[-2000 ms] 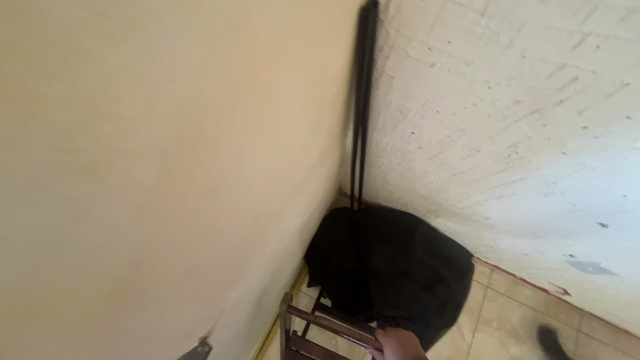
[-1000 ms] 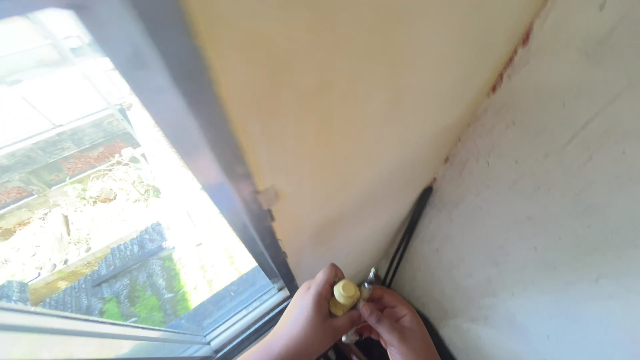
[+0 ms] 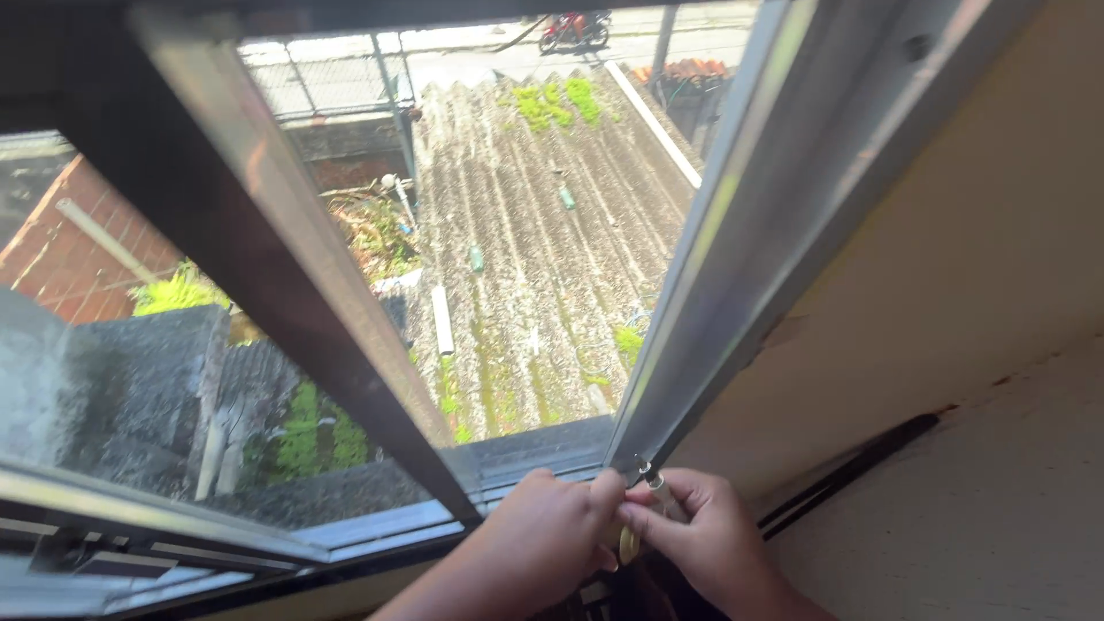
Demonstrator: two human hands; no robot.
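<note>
My right hand [image 3: 703, 526] holds a small pale tube-like object [image 3: 662, 490] with a dark pointed tip, upright between thumb and fingers. Beside it my left hand [image 3: 552, 526] is curled, its fingertips close to or touching the right hand's. Between the hands and a little lower shows a yellowish round part [image 3: 630, 545], partly hidden by the fingers; which hand bears it is hard to tell. Both hands are just inside the lower right corner of the window frame [image 3: 724, 285].
A sliding window sash [image 3: 285, 302] stands at the left. Outside lie a corrugated roof [image 3: 535, 241] with moss and bottles, and a motorcycle [image 3: 575, 33] on the street. Thin dark poles [image 3: 849, 473] lean in the wall corner at right, above dark material below the hands.
The view has swung left to the window. The left hand no longer shows the pale yellow capped object upright as it did a second ago. Both hands remain close together.
</note>
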